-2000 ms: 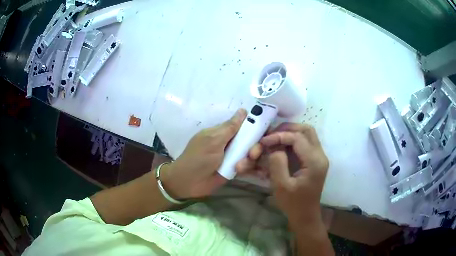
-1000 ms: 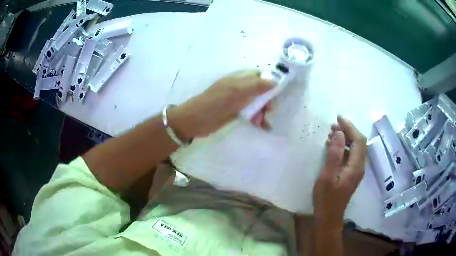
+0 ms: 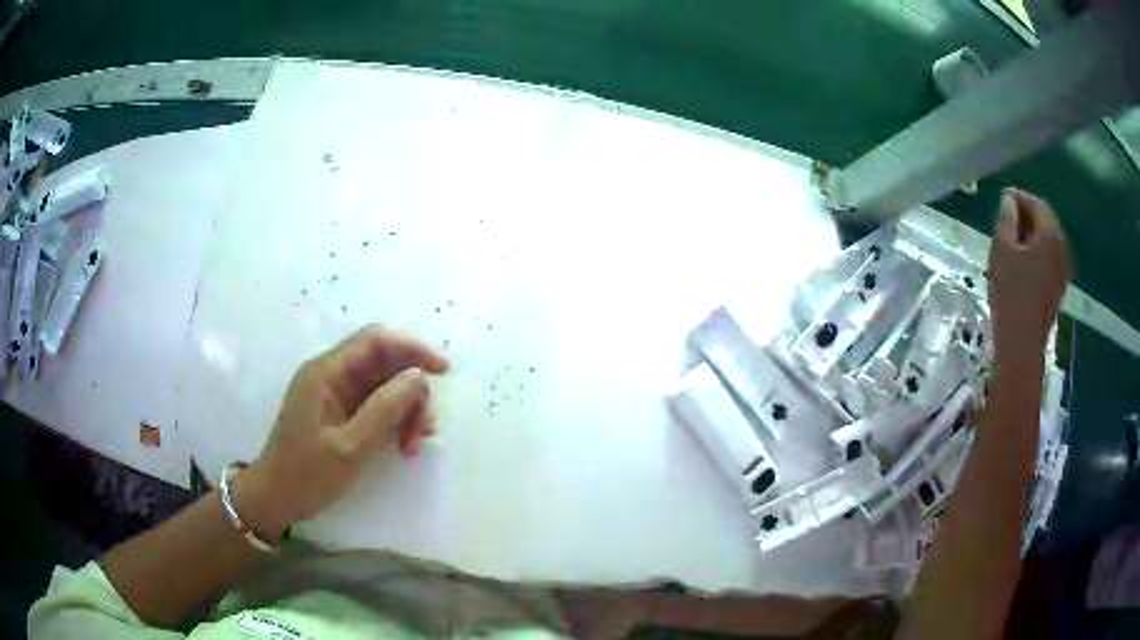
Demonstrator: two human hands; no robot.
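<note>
Loose white handle covers (image 3: 731,431) with dark holes lie in a heap on the right of the white board. My left hand (image 3: 356,406) is over the left-middle of the board, with its fingers curled but apart and nothing visible in it. My right hand (image 3: 1028,256) is raised at the far right, beyond the cover heap and beside the post. Its fingers are bent close together, and whether they hold anything cannot be told. My right forearm passes in front of part of the heap.
The white board (image 3: 500,188) has small dark specks. More covers (image 3: 75,294) lie at the left edge. A small orange piece (image 3: 150,434) lies near the front left. A pale post (image 3: 975,138) slants across the upper right. Behind it, a whitish rounded thing (image 3: 960,73) is on the green conveyor (image 3: 700,63).
The view has shifted right. The fan that my left hand held is gone from it and from the board. My left hand has drawn back; my right hand has reached far right past the heap.
</note>
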